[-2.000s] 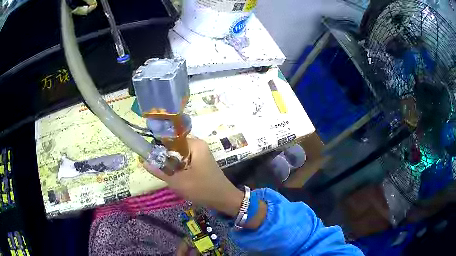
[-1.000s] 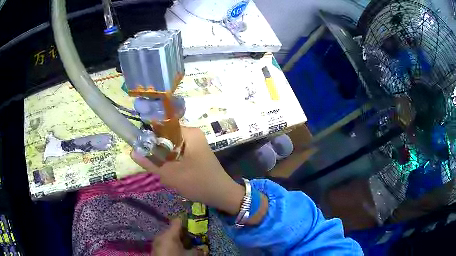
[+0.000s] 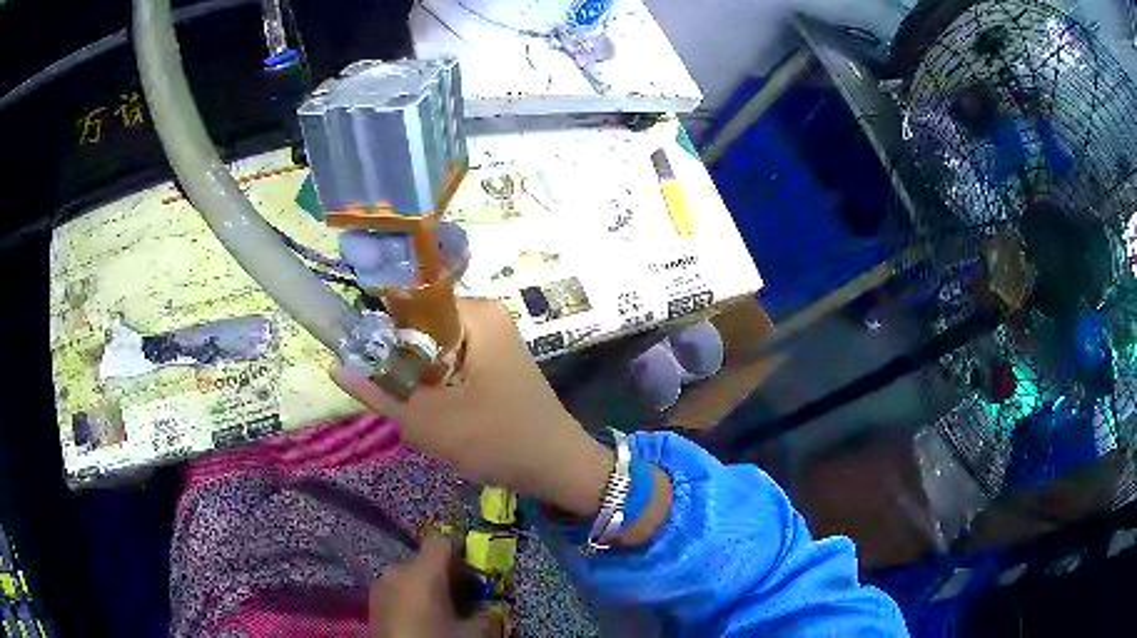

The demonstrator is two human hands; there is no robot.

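Observation:
My right hand is closed around the glue dispensing gun, a silver block above an amber-orange body. The thick translucent hose curves into the gun near my fingers. The gun's nozzle is hidden by my hand. My left hand is at the lower edge of the picture, partly cut off, with its fingers at a power-supply board. The board has bright yellow blocks and lies over my lap, partly hidden behind my right hand and my left fingers.
A stained, printed cardboard surface spans the middle, with a yellow-handled knife on it. A white stand is behind. A black bin is at upper left. More boards show at the lower left edge. A wire-guard fan is at right.
Compared with two seconds ago, my left hand has come further into view at the board, and the gun appears higher in the picture. The view has shifted. Little differs from one second ago.

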